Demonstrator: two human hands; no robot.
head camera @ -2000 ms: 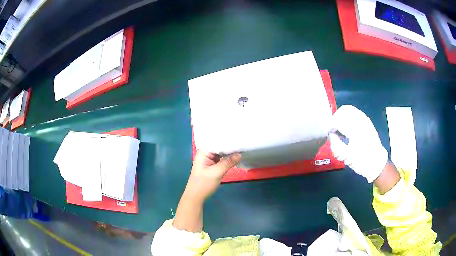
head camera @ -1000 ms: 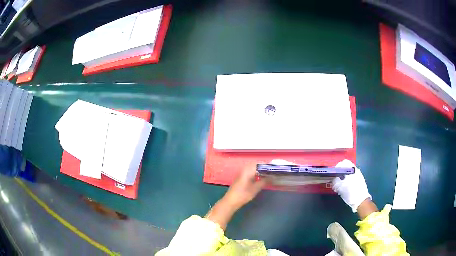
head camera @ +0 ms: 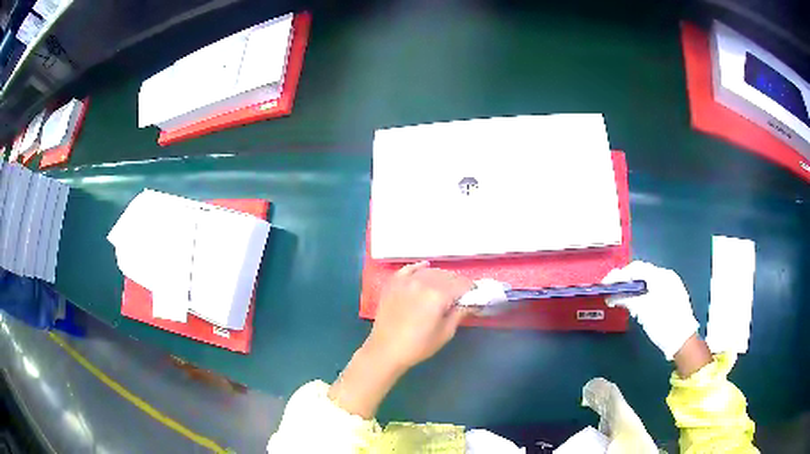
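Note:
A thin dark device (head camera: pixel 573 291) is seen edge-on above the front part of a red tray (head camera: pixel 497 271). My left hand (head camera: pixel 416 310), bare, holds its left end, with pale white material bunched at the fingers. My right hand (head camera: pixel 659 301), in a white glove, holds its right end. Behind the device, a white box (head camera: pixel 497 199) with a small round dark mark (head camera: pixel 468 185) lies on the tray. The faces of the device are hidden by the viewing angle.
A narrow white card (head camera: pixel 732 293) lies right. A box with overhanging flaps (head camera: pixel 226 262) sits on a red tray at left, beside an upright white stack (head camera: pixel 31 222). Further back are another white box (head camera: pixel 222 71) and a box with a dark screen picture (head camera: pixel 773 84).
The box came down flat on the tray, and the device came into view in my hands. Since one second ago, the device has turned thinner edge-on and my left hand has closed round its end.

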